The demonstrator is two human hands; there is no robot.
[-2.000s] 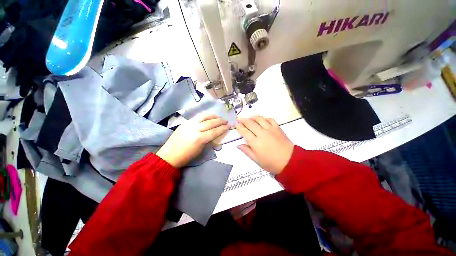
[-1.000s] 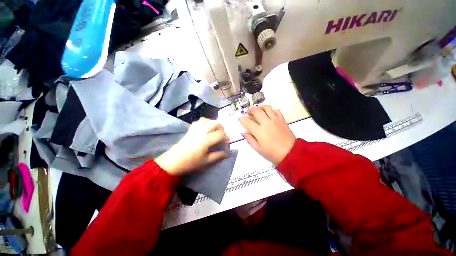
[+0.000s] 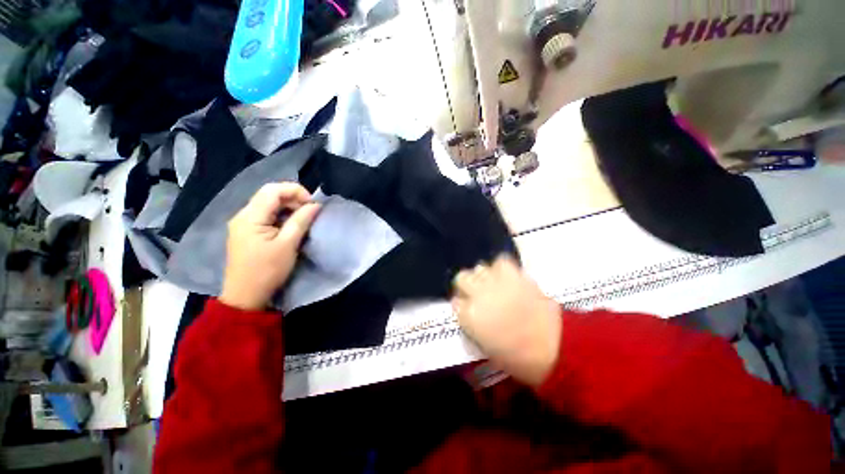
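Observation:
The grey garment panel (image 3: 347,243) lies in folds left of the needle, with black cloth joined to or lying among it. My left hand (image 3: 264,243) pinches the grey cloth between thumb and fingers. My right hand (image 3: 505,315), blurred, has its fingers on the edge of a black panel (image 3: 445,218), which spreads between my hands in front of the presser foot (image 3: 489,174). The fingertips of my right hand are bent onto the black cloth. Whether the black panel is sewn to the grey one cannot be told.
The cream HIKARI machine head (image 3: 630,46) stands behind. A black curved panel (image 3: 672,176) lies right of the needle, with dark blue snips (image 3: 783,159) beyond. A blue lamp (image 3: 266,46) hangs upper left. A printed ruler (image 3: 649,273) runs along the front. Pink-handled scissors (image 3: 100,310) lie far left.
The grey cloth has been pulled away from the needle and turned, showing black cloth. My left hand has moved left with grey cloth; my right hand has moved down from the presser foot onto black cloth.

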